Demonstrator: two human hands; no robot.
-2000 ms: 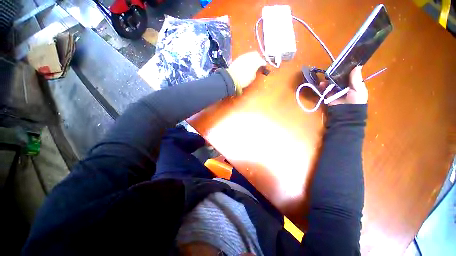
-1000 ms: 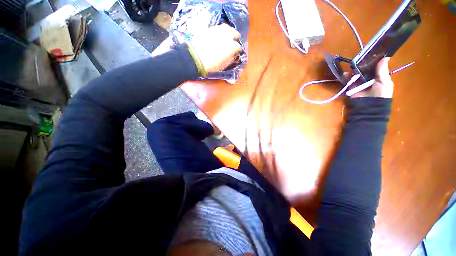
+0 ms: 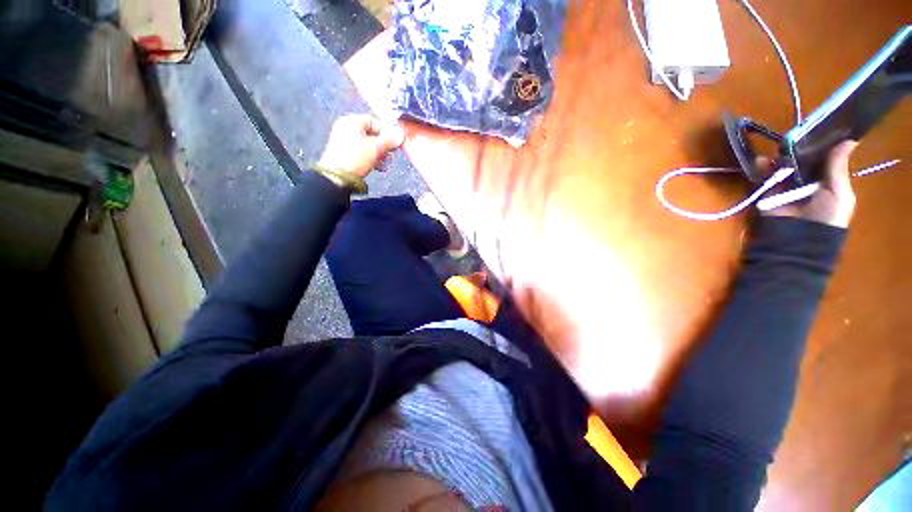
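Note:
My right hand (image 3: 825, 195), bare in a dark sleeve, grips the lower end of a smartphone (image 3: 860, 105) at the far right. A dark phone stand (image 3: 745, 148) and a looped white cable (image 3: 690, 212) are at its fingers. My left hand (image 3: 358, 148) is at the table's left edge, just below and left of a clear plastic bag (image 3: 455, 65) with dark contents. Its fingertips are close together; blur hides whether they hold anything. A thin tan loop (image 3: 527, 86) shows on the bag.
A white block (image 3: 686, 40) with a cable lies on the orange-brown table (image 3: 600, 180). My legs and an orange chair part (image 3: 472, 298) are below the table edge. A brown cardboard piece (image 3: 160, 28) is at the upper left.
My left hand has moved from near the white block, over the bag, to the table's left edge. The tan loop now shows. My right hand still holds the phone. The view has shifted.

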